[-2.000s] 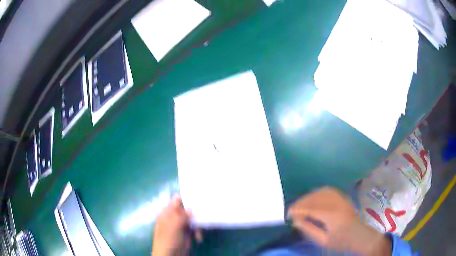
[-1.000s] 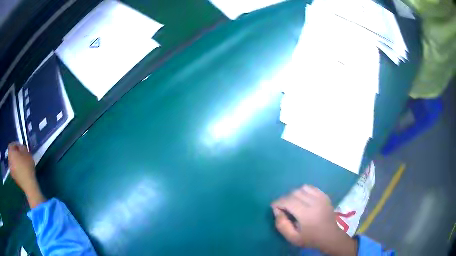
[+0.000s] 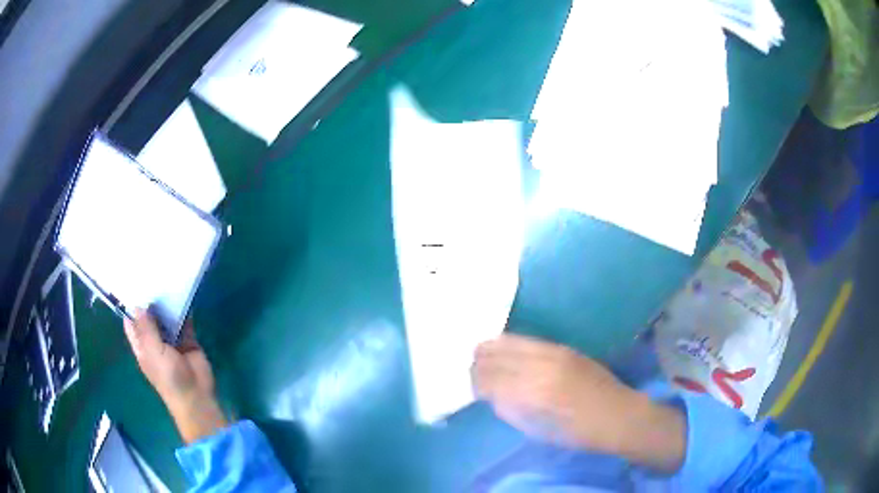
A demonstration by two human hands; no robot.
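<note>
My left hand (image 3: 173,371) holds a dark-edged panel (image 3: 140,231) by its lower edge at the left; its face shines white with glare. My right hand (image 3: 540,390) holds a white sleeve (image 3: 458,221) by its lower right side, in the middle over the green bench. The sleeve is bent, with one upper corner raised and small dark marks on its face. The panel and the sleeve are apart. Whether the sleeve is open at an end cannot be told.
A fanned stack of white sleeves (image 3: 636,125) lies at the upper right. White sleeves (image 3: 275,72) and a single sheet (image 3: 188,159) lie on the far strip. Dark panels (image 3: 60,332) lie at far left, a framed panel (image 3: 120,462) at lower left. A printed bag (image 3: 732,318) is at right.
My left hand has lifted a panel off the far strip, its face now showing bright glare. My right hand, holding no sleeve one second ago, now has a white sleeve over the bench.
</note>
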